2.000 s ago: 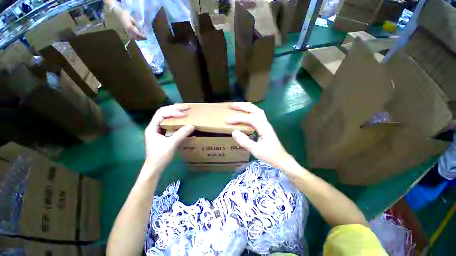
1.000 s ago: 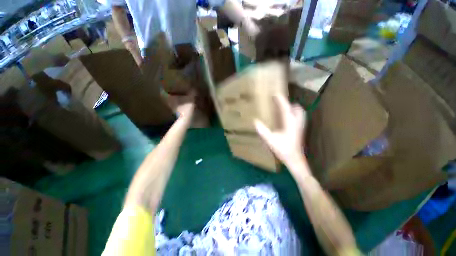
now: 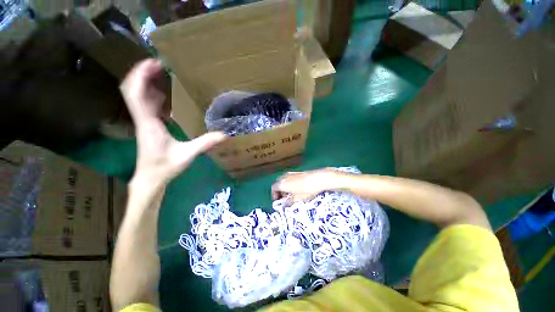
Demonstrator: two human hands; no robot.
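An open small carton stands in front of me, its tall lid flap raised at the back and dark printing on its near side. Inside is a dark bagged product in clear wrap. My left hand is at the carton's left side, empty, thumb and fingers spread wide, the thumb near the front left corner. White coiled cords lie heaped nearest me, partly in clear plastic bags. My right hand rests on the heap's far edge with fingers curled down; its fingertips and any grip are hidden.
Large printed cartons stand at the left edge. A large open carton is at the right. Smaller closed cartons sit at the far right on the green surface. Blurred dark cartons fill the far left.
The carton handled before is gone from my hands. An open carton with the bagged product now stands before me. My right hand has moved down to the cords; my left hand is spread beside the carton.
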